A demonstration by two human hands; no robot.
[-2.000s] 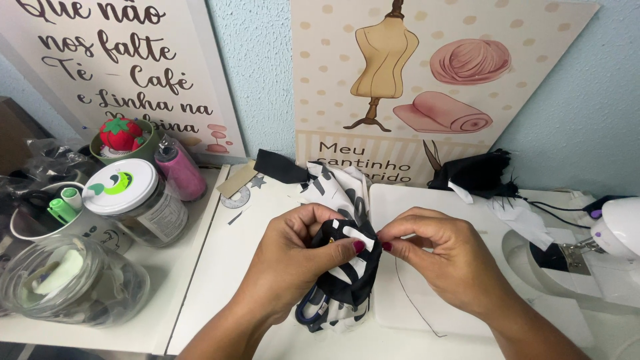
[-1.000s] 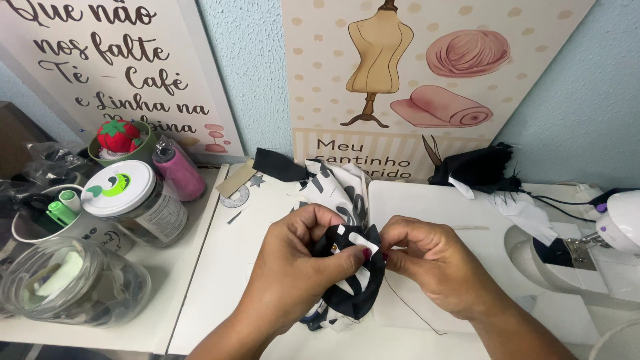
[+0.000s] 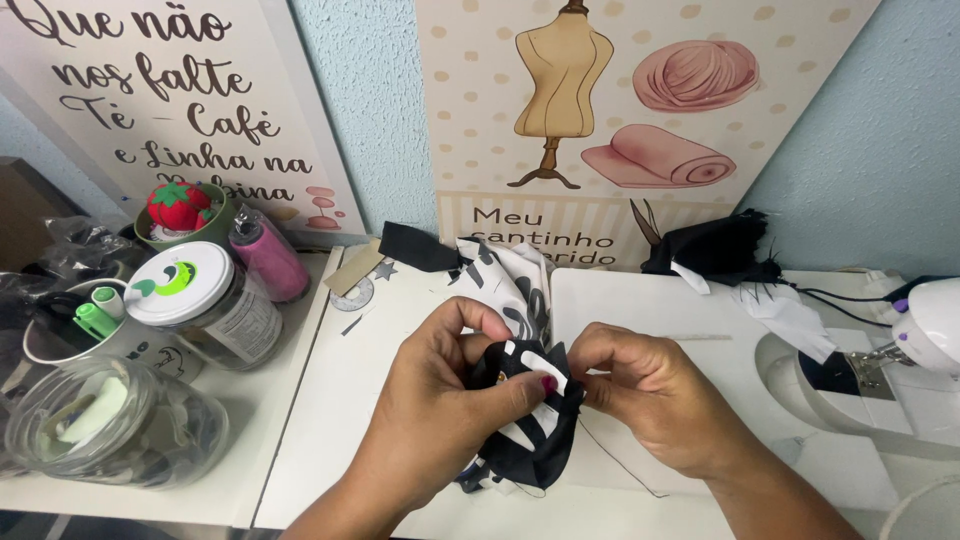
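My left hand (image 3: 457, 382) pinches a bundle of black and white printed fabric (image 3: 536, 420), its thumb pressed across the front. At the fabric's right edge, the thumb and forefinger of my right hand (image 3: 637, 382) are closed together; whether they grip the edge or a needle is hidden. A dark thread (image 3: 622, 465) trails from beside the fabric down onto the white surface. Behind my hands lies more white fabric with dark print (image 3: 491, 281), next to a black fabric strip (image 3: 418, 246).
Glass jars (image 3: 184, 300), a clear open jar (image 3: 112, 427), a mug with green pens (image 3: 112, 330) and a tomato pincushion (image 3: 178, 205) stand left. At right are a white sewing machine (image 3: 930, 322) and black fabric scraps (image 3: 705, 247). Illustrated signs (image 3: 480, 135) lean on the wall.
My hands stay close together at the fabric bundle. The bundle has shifted slightly in my left hand's grip since the oldest frame.
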